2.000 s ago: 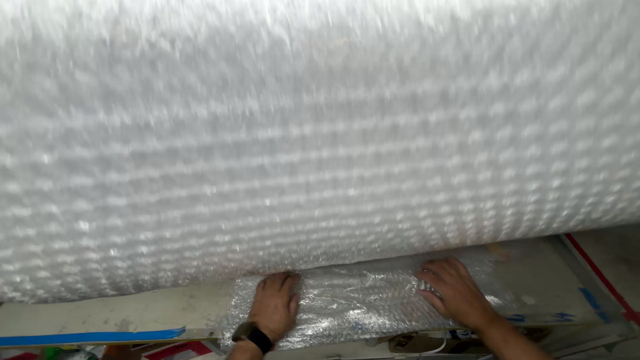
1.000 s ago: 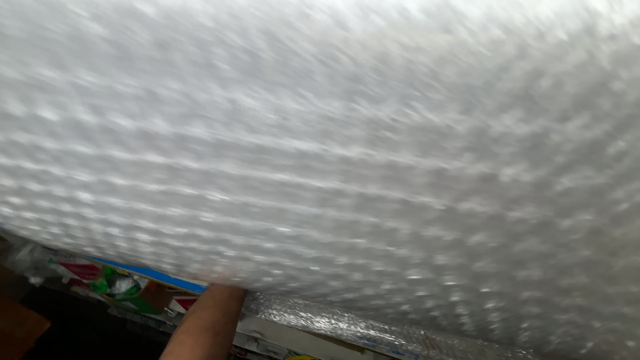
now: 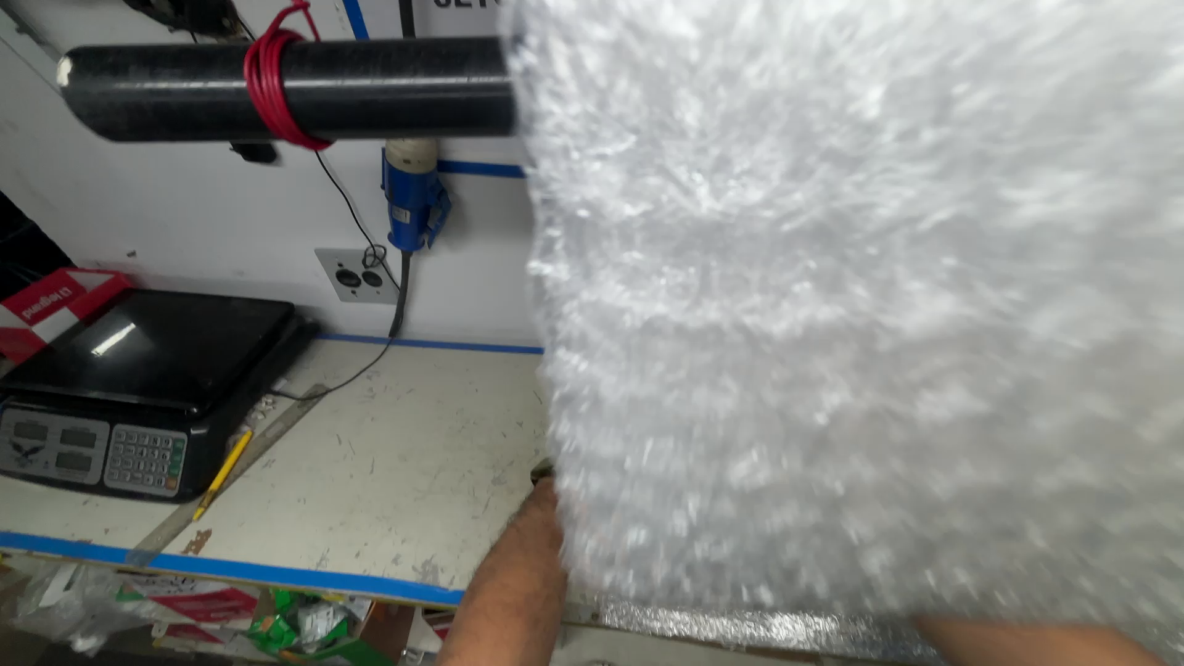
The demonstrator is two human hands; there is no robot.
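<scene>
A large roll of clear bubble wrap point(image 3: 832, 324) hangs on a black tube point(image 3: 398, 88) and fills the right side of the view. My left forearm reaches up behind the roll's left edge, with a dark band at the wrist; the hand itself is hidden. At the bottom right, part of my right arm shows below the roll, and that hand is hidden too. A strip of bubble wrap point(image 3: 758, 629) lies along the bench's front edge, between my arms.
A black digital scale point(image 3: 157, 351) stands on the bench at left, beside a metal ruler point(image 3: 231, 472) and a yellow cutter knife point(image 3: 222, 474). Red cord point(image 3: 268, 88) wraps the tube. A blue plug point(image 3: 412, 199) hangs by the wall socket point(image 3: 356, 276). Packets point(image 3: 305, 620) lie below.
Both hands, seen on the bubble wrap two seconds ago, are now hidden by the roll. The view has swung left, showing the tube, scale and wall.
</scene>
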